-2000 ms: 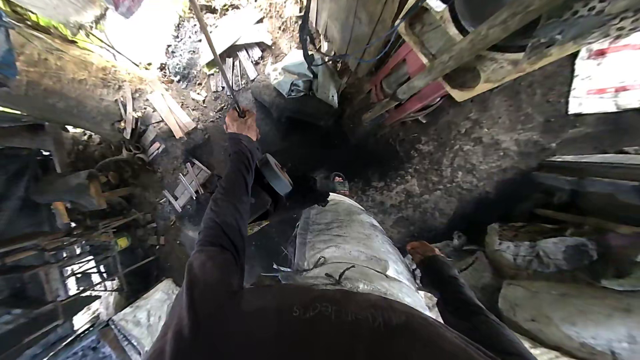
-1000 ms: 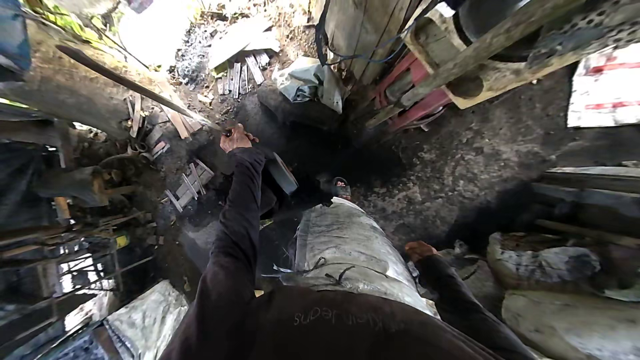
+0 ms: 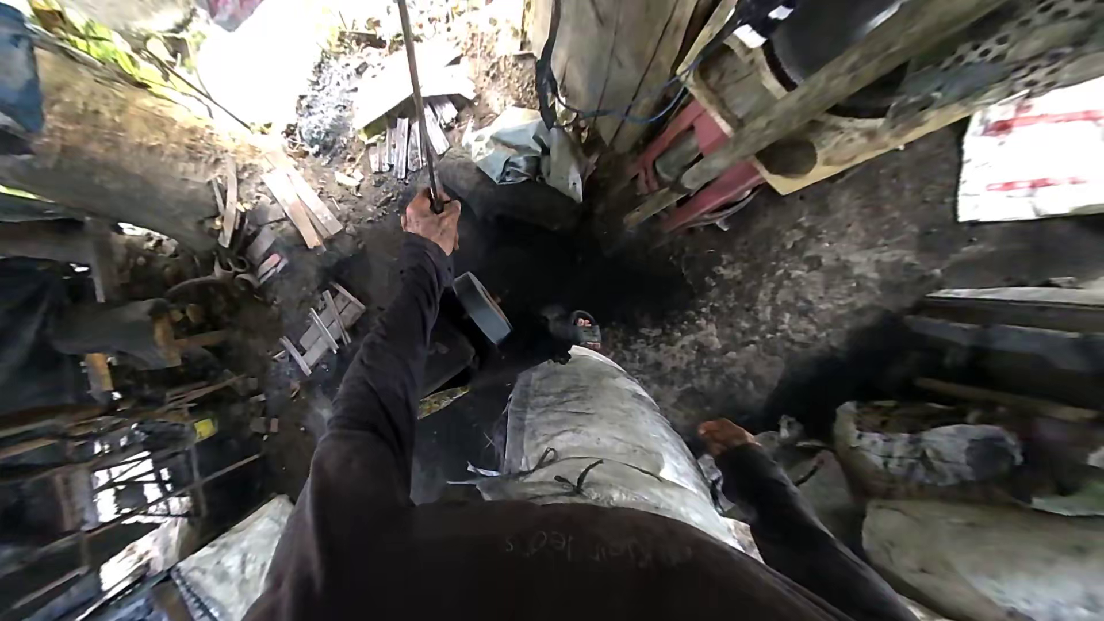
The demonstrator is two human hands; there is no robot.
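My left hand (image 3: 431, 221), at the end of an outstretched dark sleeve, grips the lower end of a long thin dark blade or rod (image 3: 416, 95) that points to the top of the view. Just below that wrist stands a grey grinding wheel (image 3: 482, 308), apart from the hand. My right hand (image 3: 724, 435) rests low on the right beside the grey cloth or sacking (image 3: 604, 423) over my lap; its fingers are partly hidden, and nothing shows clearly in it. Dark cords are tied across the cloth. A sandalled foot (image 3: 586, 329) shows beyond it.
Wooden strips (image 3: 302, 203) and small slats (image 3: 323, 328) lie on the dirt floor at left. A red plastic chair (image 3: 703, 164) and a wooden pole (image 3: 819, 103) stand upper right. Filled sacks (image 3: 983, 552) lie lower right. A rusty log-like beam (image 3: 112, 147) crosses the upper left.
The long blade or rod pointed up, swung over to the upper left one second ago, and now points up again. My left hand has stayed around it. My right hand has hardly moved.
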